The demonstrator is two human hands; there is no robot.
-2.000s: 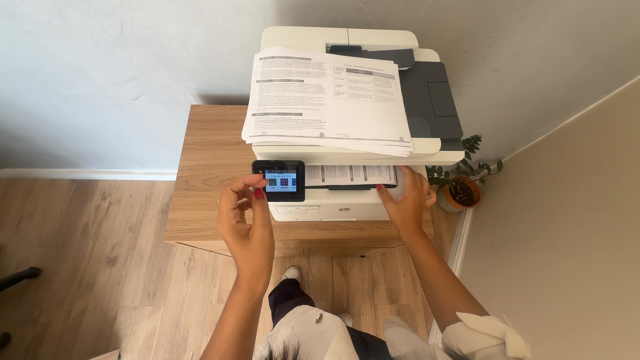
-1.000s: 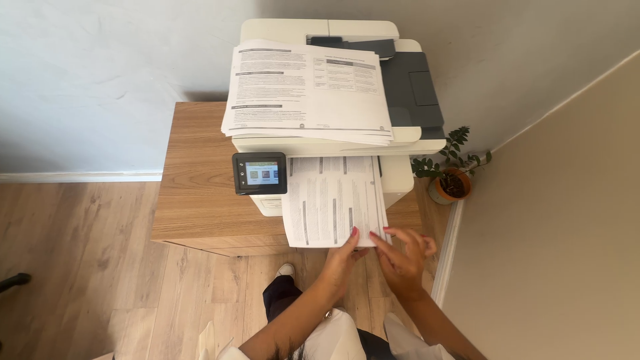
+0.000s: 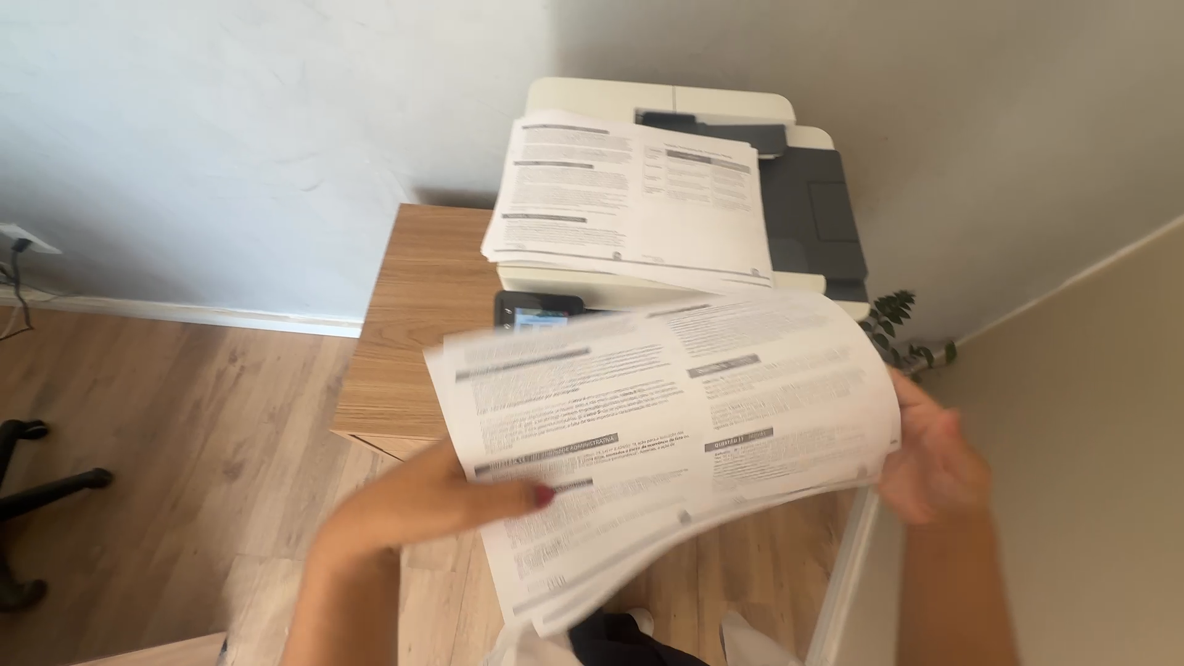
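Observation:
My left hand (image 3: 416, 509) grips the left side of several printed sheets (image 3: 647, 416), its thumb lying on top and the fingers hidden beneath. At the right end of these sheets, where they curl, is my right hand (image 3: 934, 453), blurred; its fingertips are partly hidden behind the paper, and it appears to hold that edge. Beyond them, another stack of printed pages (image 3: 629, 203) lies on top of the white and dark grey printer (image 3: 814, 213). The held sheets cover the printer's front and part of its small touchscreen panel (image 3: 541, 314).
The printer stands on a wooden cabinet (image 3: 435, 277) against the wall. A green plant (image 3: 893, 319) is at its right. Black chair legs (image 3: 55, 490) show at the far left, below a wall socket with a plugged-in cable (image 3: 20, 245).
The sheets that lay at the printer's front output one second ago are now lifted off it, turned and held between both hands. My hands have moved apart.

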